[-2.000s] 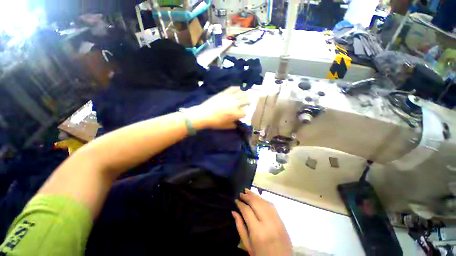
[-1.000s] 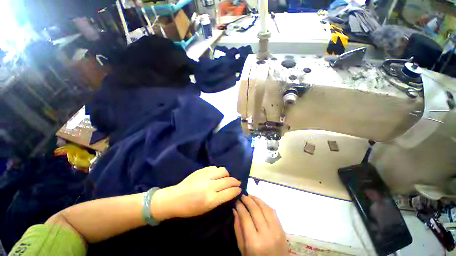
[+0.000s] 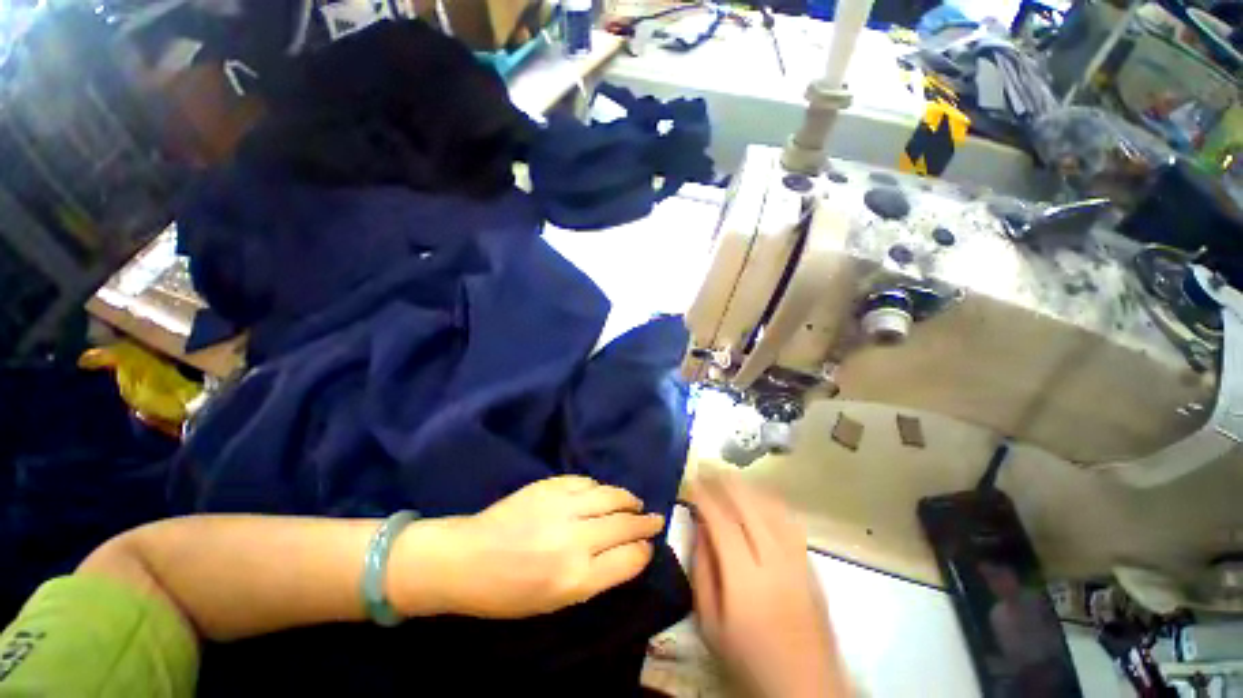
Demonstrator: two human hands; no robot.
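Observation:
A navy garment piece [image 3: 450, 355] lies bunched left of the sewing machine, its right edge beside the needle area. My left hand [image 3: 566, 545] rests on it with fingertips at its edge, holding the cloth. My right hand [image 3: 750, 573] is blurred, at the cloth's right edge, near my left fingertips; whether it grips cloth is unclear. Black cloth [image 3: 545, 648] lies below my left hand. The cream-white sewing machine head [image 3: 1009, 314] stands at the right, its presser foot [image 3: 777, 406] just right of the navy cloth.
A black phone [image 3: 1002, 593] lies on the table under the arm, near cluttered metal parts [image 3: 1159, 641]. Two brown squares [image 3: 879, 431] lie on the machine bed. A black cloth heap [image 3: 389, 109] is at the back left. A yellow bag [image 3: 143, 386] hangs by the left table edge.
My left hand came back from beside the machine head to the near cloth edge, uncovering the navy cloth. My right hand has moved slightly up and right. The view has shifted.

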